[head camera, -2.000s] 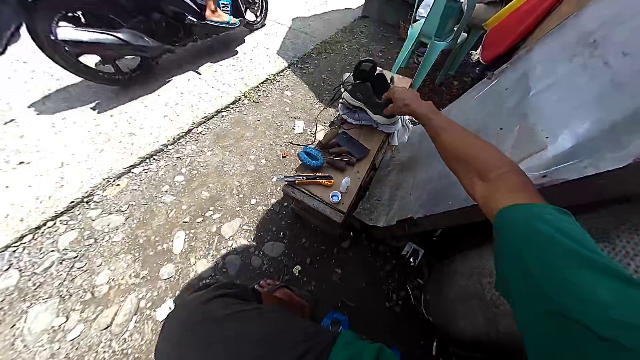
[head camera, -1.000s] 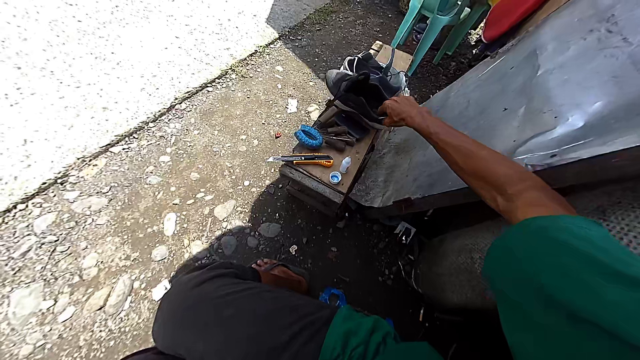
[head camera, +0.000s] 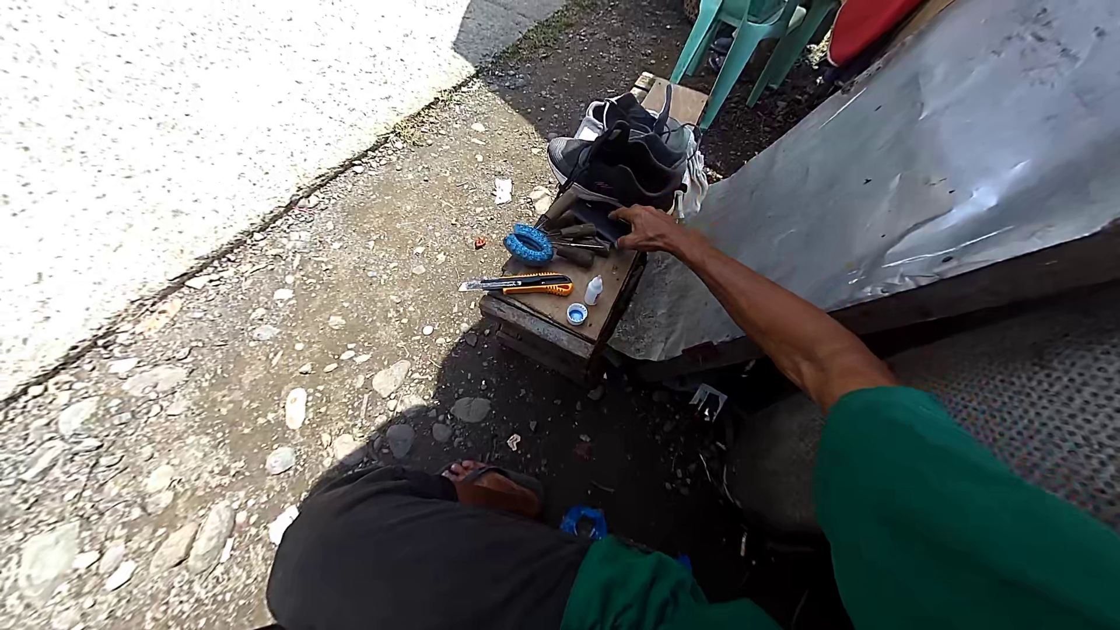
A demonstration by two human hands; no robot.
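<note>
My right hand (head camera: 646,229) reaches over a wooden box (head camera: 547,339), its fingers at a flat dark piece (head camera: 604,219) beside the black shoes; whether they grip it I cannot tell. Dark sneakers (head camera: 626,166) with loose laces are piled at the box's far end, on a white cloth (head camera: 695,179). Tools with dark handles (head camera: 573,245) lie left of the hand, next to a blue beaded ring (head camera: 528,244). Nearer are an orange and black utility knife (head camera: 518,283), a small white bottle (head camera: 593,290) and a blue-and-white cap (head camera: 577,313). My left hand is out of view.
A sheet-metal surface (head camera: 875,175) slopes along the right of the box. A green plastic chair (head camera: 739,61) stands behind. Stony ground (head camera: 350,350) and a pale concrete road (head camera: 175,114) lie to the left. My sandaled foot (head camera: 494,488) and a blue object (head camera: 584,522) are below.
My right hand has come off the black shoe and moved nearer, down to the flat dark piece. The shoe now rests in the pile. The motorcycle has left the view.
</note>
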